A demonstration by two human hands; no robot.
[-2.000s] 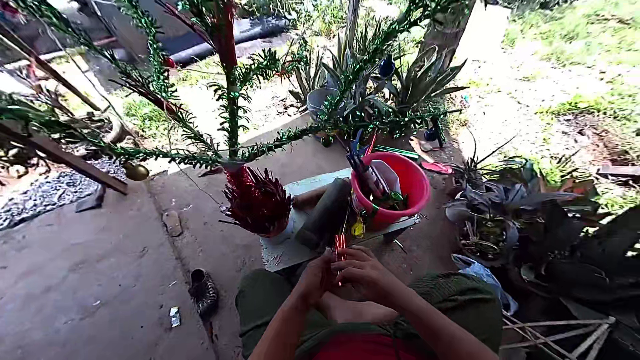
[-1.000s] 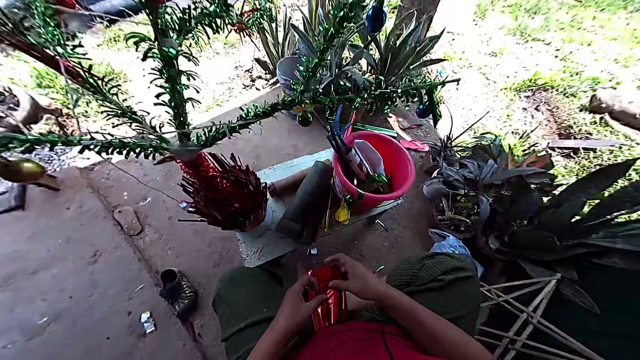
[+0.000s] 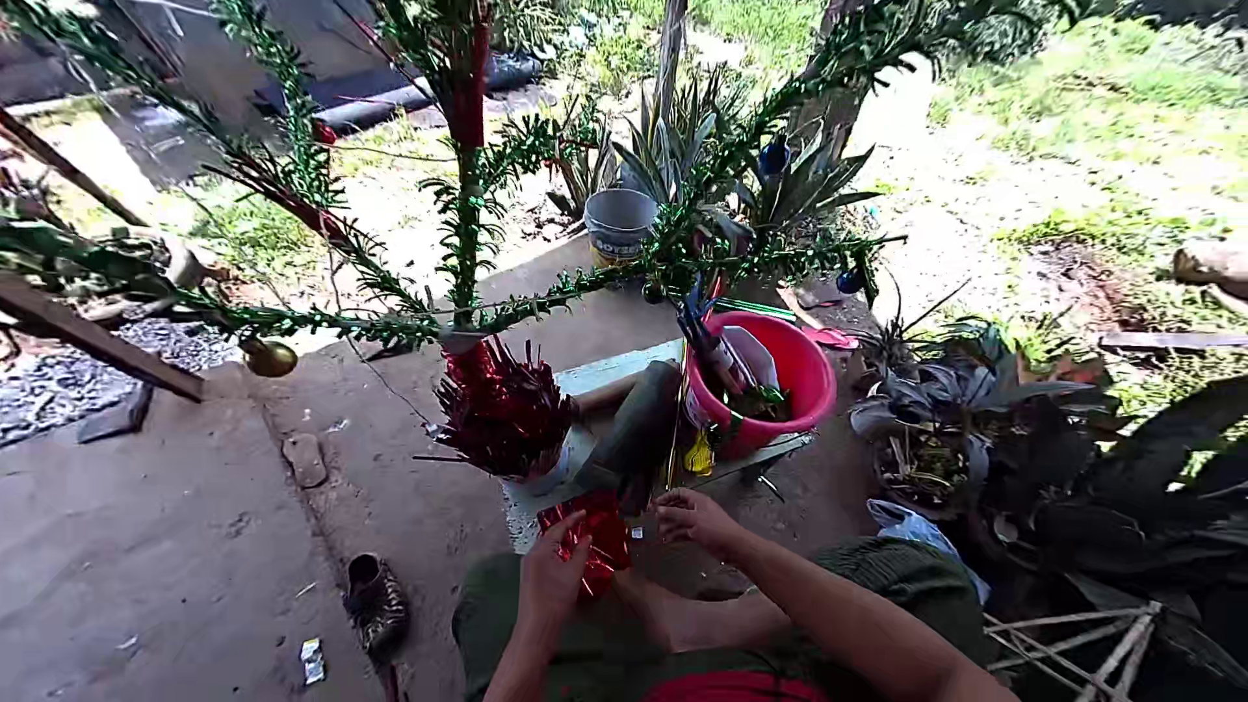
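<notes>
My left hand holds a sheet of shiny red foil above my lap, its thumb and fingers on the foil's left side. To the right of the foil, my right hand is raised with its fingers curled near the bench's front edge; whether anything thin is between them cannot be told. Just beyond stands a bench with a dark cylinder lying on it. A pink bucket holds tools and leaves. At the bench's left end, red foil fringe wraps the base of a green tinsel tree.
Tinsel branches with a gold ball and blue balls spread across the upper view. A grey bucket stands behind the bench. Potted plants and a plastic bag are at the right. A shoe lies on the floor at the left.
My hands were together on the red foil a second ago; now the right hand is apart from it, to the right. The foil is now spread flatter and farther forward, near the bench.
</notes>
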